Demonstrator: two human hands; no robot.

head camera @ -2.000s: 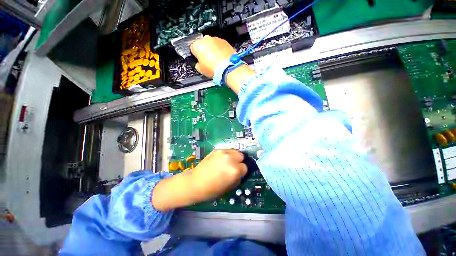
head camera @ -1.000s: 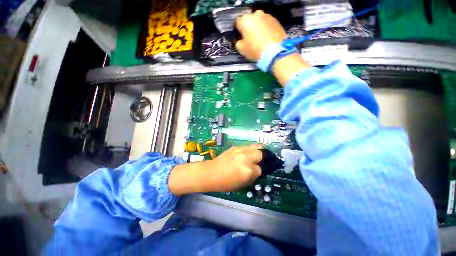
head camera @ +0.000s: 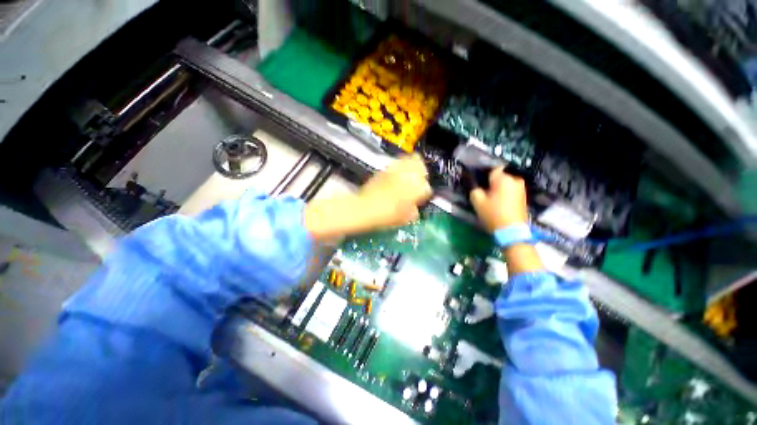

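Observation:
My left hand [head camera: 397, 195] is blurred at the near edge of the front bin of small silvery parts [head camera: 441, 170]; its fingertips are hidden and I cannot tell if it holds anything. My right hand [head camera: 500, 199] is at the same bin, right of my left hand, with its black-covered fingertips [head camera: 476, 176] at the bin; no held part can be made out. The green circuit board [head camera: 398, 369] lies below both hands, with yellow disc components [head camera: 354, 290], white rectangular blocks [head camera: 322, 314] and several small capacitors with pale round tops [head camera: 422, 393].
A bin of yellow discs [head camera: 390, 91] stands left of a bin of green-grey parts [head camera: 490, 124]. A metal conveyor rail [head camera: 290, 378] runs along the board's near edge. A handwheel [head camera: 240, 156] is at the left. A blue cord [head camera: 689, 239] runs right from my right wrist.
The view has turned and tilted. My left hand has moved up from over the board to the front bin. My right hand remains at the bins. More of the board's lower left shows.

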